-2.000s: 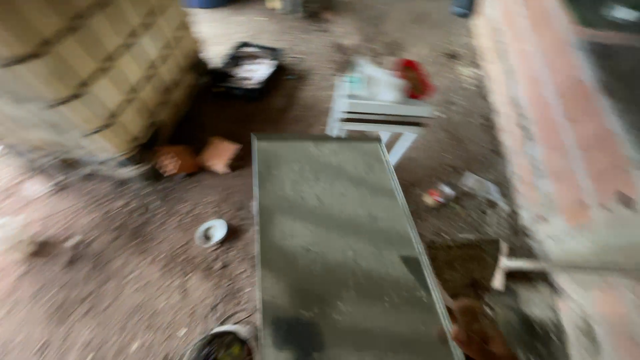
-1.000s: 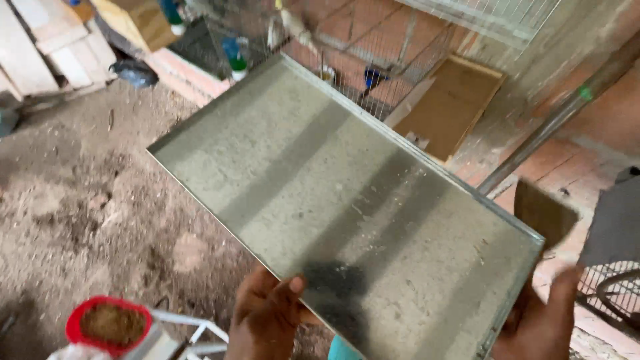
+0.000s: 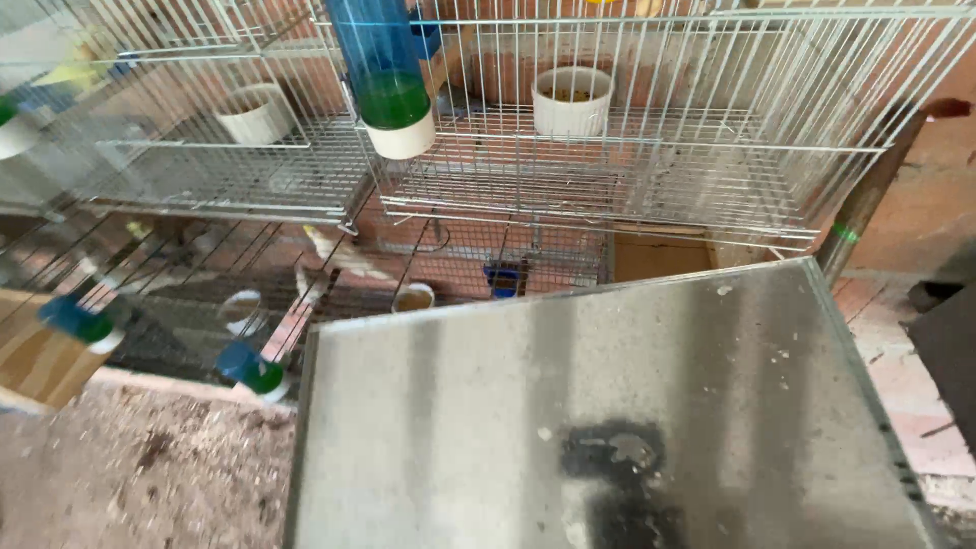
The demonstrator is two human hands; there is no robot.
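A flat metal tray with low raised rims (image 3: 473, 427) fills the lower right of the head view, its far edge just below a wire bird cage (image 3: 686, 145). Dark stains and pale specks mark its surface. Neither my left hand nor my right hand is in the frame, so their hold on the tray is hidden. In the cage stands a white ribbed cup (image 3: 572, 103) with feed in it. A blue and green drinker with a white base (image 3: 396, 107) is fixed to the cage front.
A second wire cage (image 3: 244, 175) adjoins at left. Below, a larger cage holds a pale bird (image 3: 347, 255), a white cup (image 3: 414, 297) and a blue feeder (image 3: 503, 280). Small drinkers (image 3: 252, 370) hang at its front. A pole (image 3: 862, 206) leans at right; dirt floor (image 3: 137, 473) lies lower left.
Both hands were seen at the tray one second ago and are now out of frame. The view has swung strongly, with the cages now closer and the tray's far edge just under them.
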